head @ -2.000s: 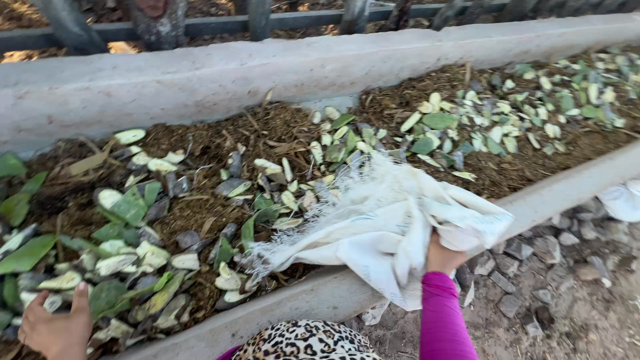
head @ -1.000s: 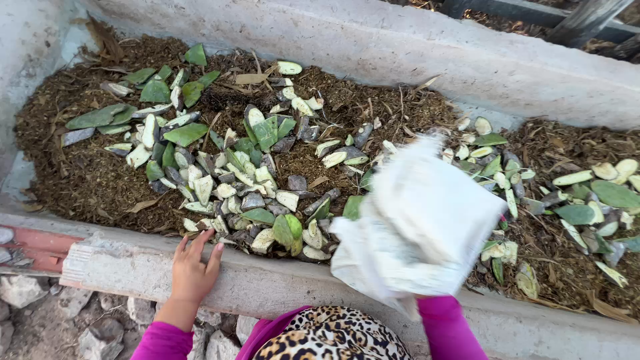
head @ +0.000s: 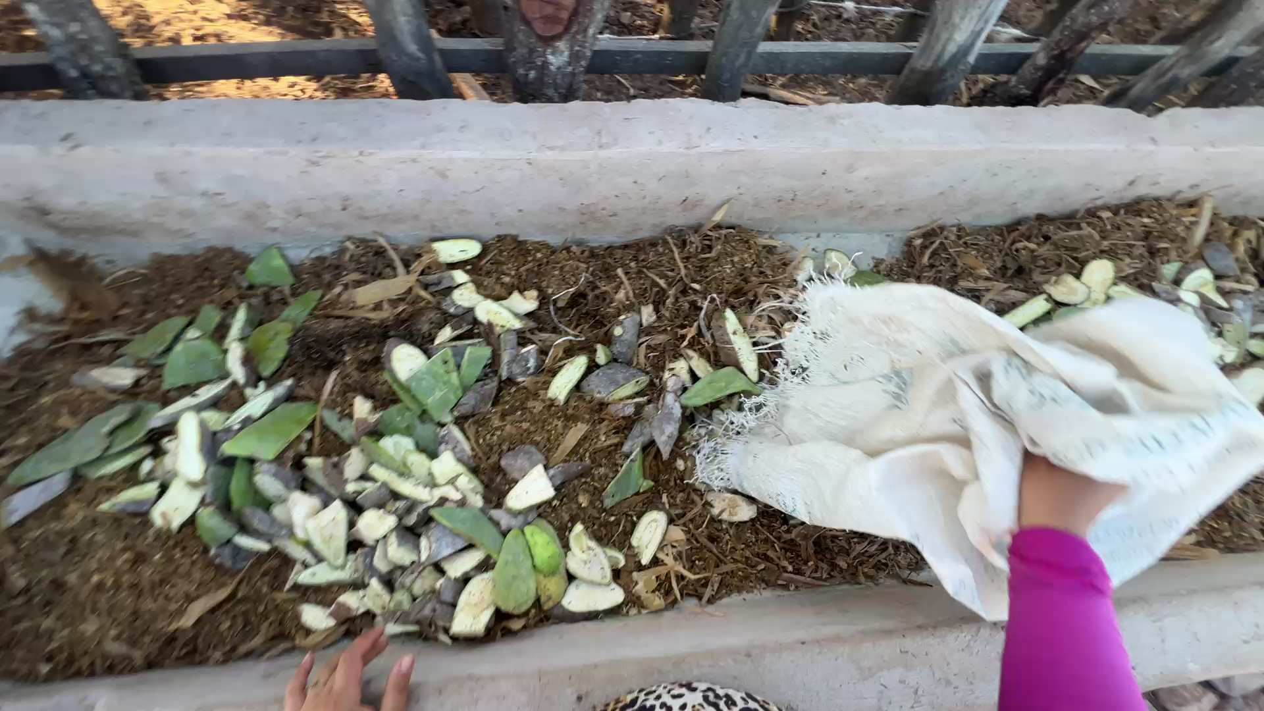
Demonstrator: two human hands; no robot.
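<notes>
My right hand, in a magenta sleeve, grips a white woven sack with a frayed edge; its fingers are hidden in the folds. The sack hangs over the right part of a concrete trough and bears faded print. At the bottom left, my left hand has its fingers apart and holds nothing, near the trough's front wall. Just beyond it lies a heap of cut cactus pieces, pale inside with green or grey skin. More pieces lie to the left, among them a green cactus slice, and at the far right.
Brown chopped plant matter covers the trough floor. The trough's back concrete wall runs across the view, with a wooden post fence behind it. The front concrete wall is near me. A leopard-print cloth shows at the bottom edge.
The sack, bunched up a second ago, now hangs more spread out and farther to the right in the view. My right hand still grips it. The view has swung considerably.
</notes>
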